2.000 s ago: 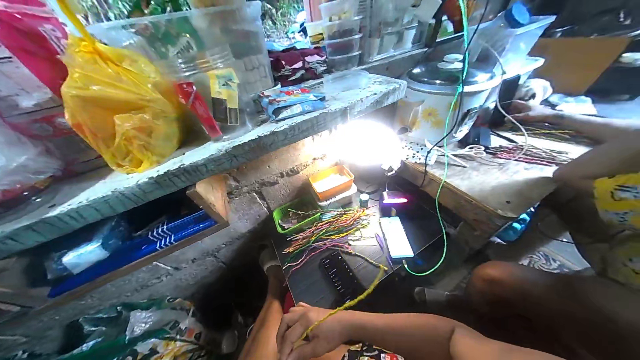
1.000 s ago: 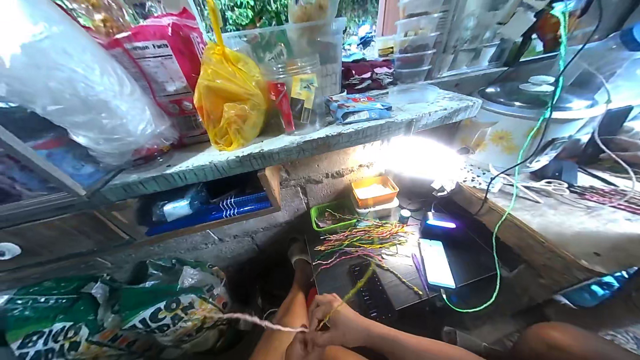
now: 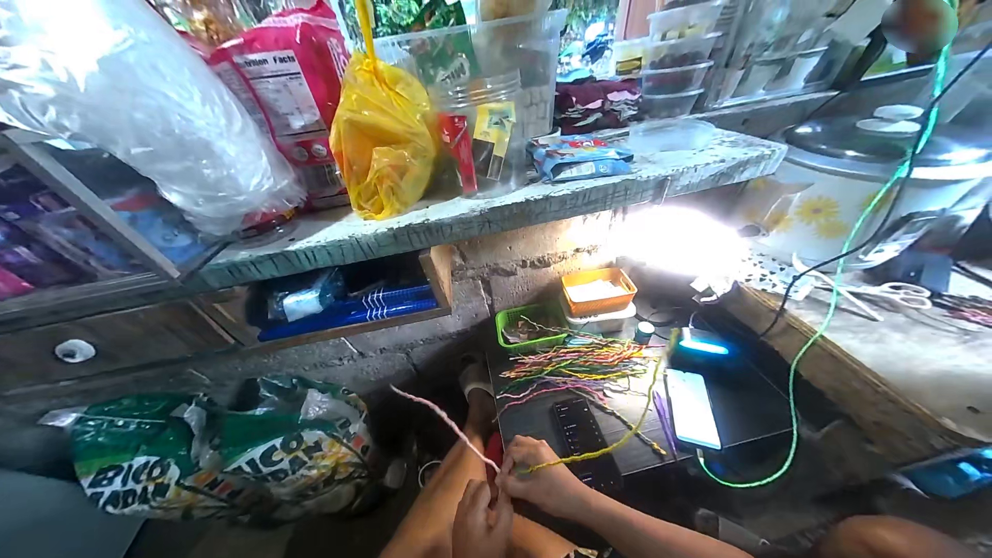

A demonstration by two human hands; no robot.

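Observation:
Low at the centre, my left hand [image 3: 482, 521] and my right hand [image 3: 545, 479] meet at the fingertips. A pale pink twisted cord [image 3: 446, 422] rises up and left from the pinched fingers. From my right hand a yellow-green twisted cord [image 3: 632, 434] curves right and upward over the small black table [image 3: 728, 457]. Several coloured twisted cords [image 3: 581, 363] lie in a bundle there. Beside them are a black strip-shaped object with markings [image 3: 577, 430] and a phone with a lit screen [image 3: 693, 409]. My fingertips partly hide where the cords meet.
Behind the bundle stand a green basket [image 3: 531, 327] and an orange basket [image 3: 598, 291]. A bright lamp [image 3: 674, 240] glares by the wall. A green cable [image 3: 798, 372] loops from the phone. Overhead runs a shelf [image 3: 496, 213] with a yellow plastic bag [image 3: 384, 139]; green-and-white sacks [image 3: 225, 449] lie left.
My left hand, out of sight two seconds ago, now shows beside my right hand. The pink cord, seen a second ago stretching left, now slants up from the fingers. The view has swung left.

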